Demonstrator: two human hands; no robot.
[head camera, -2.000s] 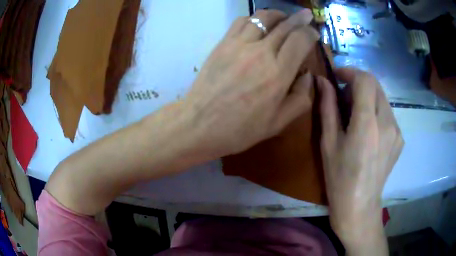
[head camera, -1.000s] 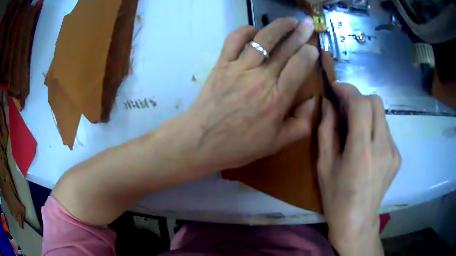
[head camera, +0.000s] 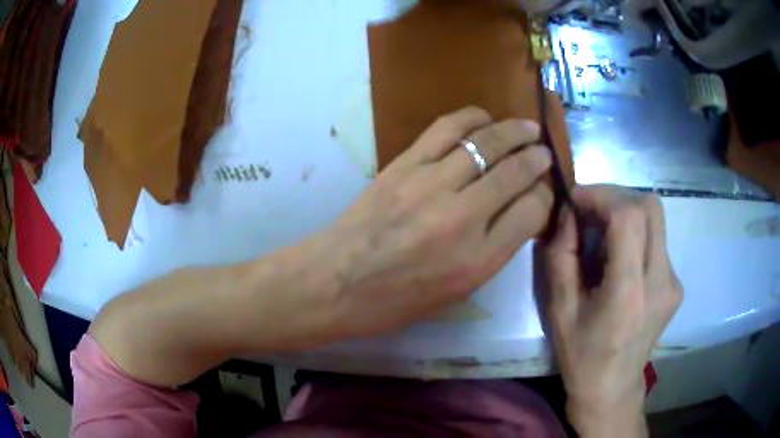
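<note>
A brown cut panel (head camera: 453, 81) lies flat on the white table, its right side running up to the brassy guide (head camera: 540, 41) by the needle area. A dark seam edge (head camera: 556, 158) runs along that side. My left hand (head camera: 449, 214), with a ring, lies palm down on the panel's lower part, fingertips beside the seam edge. My right hand (head camera: 611, 274) pinches the lower end of the seam edge between thumb and fingers. The needle itself cannot be made out. My left hand and forearm hide part of the panel.
A stack of brown panels (head camera: 154, 103) with frayed edges lies left on the table (head camera: 291, 94). A dark brown pile (head camera: 30, 77) and a red panel (head camera: 36, 235) lie at the far left. The shiny metal bed (head camera: 624, 141) and part of the machine head (head camera: 727, 30) are at the right.
The panel has moved up past the guide, and more of it shows above my left hand. Both hands sit lower, nearer the table's front edge. The left hand has moved back from the guide.
</note>
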